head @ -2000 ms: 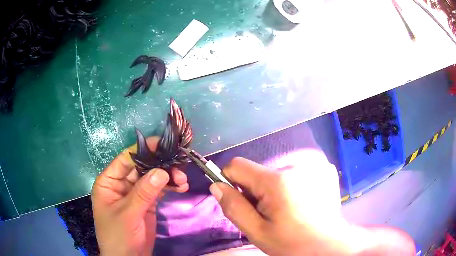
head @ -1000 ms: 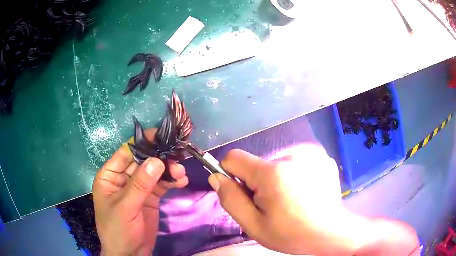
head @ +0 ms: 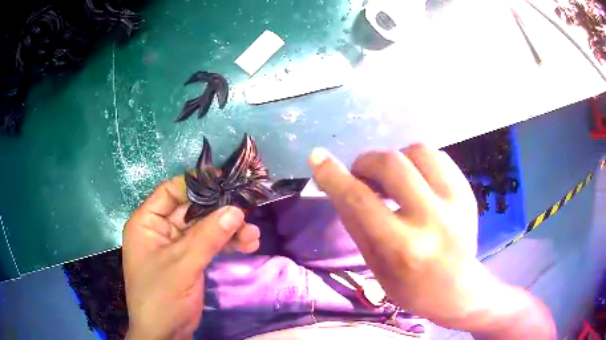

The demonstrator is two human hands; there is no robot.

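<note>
My left hand [head: 183, 246] holds a black spiky hair piece [head: 229, 182] above the table's front edge, thumb in front. A dark pointed lock sticks out at the piece's right side, toward my right hand. My right hand [head: 412, 219] is to the right of the piece and apart from it, index finger extended and the other fingers bent. Its palm is hidden, and no knife shows. A smaller black claw-like hair section [head: 207, 95] lies on the green table [head: 73, 179] behind the piece.
A white block [head: 260, 52] and long white strip [head: 299, 80] lie behind. A white bottle-like object [head: 380, 25] and thin brush [head: 526, 36] are farther back. Black hair pieces [head: 46, 53] heap far left. A blue bin [head: 505, 229] is below right. Scissors-like tool [head: 362, 287] on my lap.
My right hand has moved right, away from the hair piece, and its index finger has straightened. The knife is no longer visible. The hair piece has turned in my left hand.
</note>
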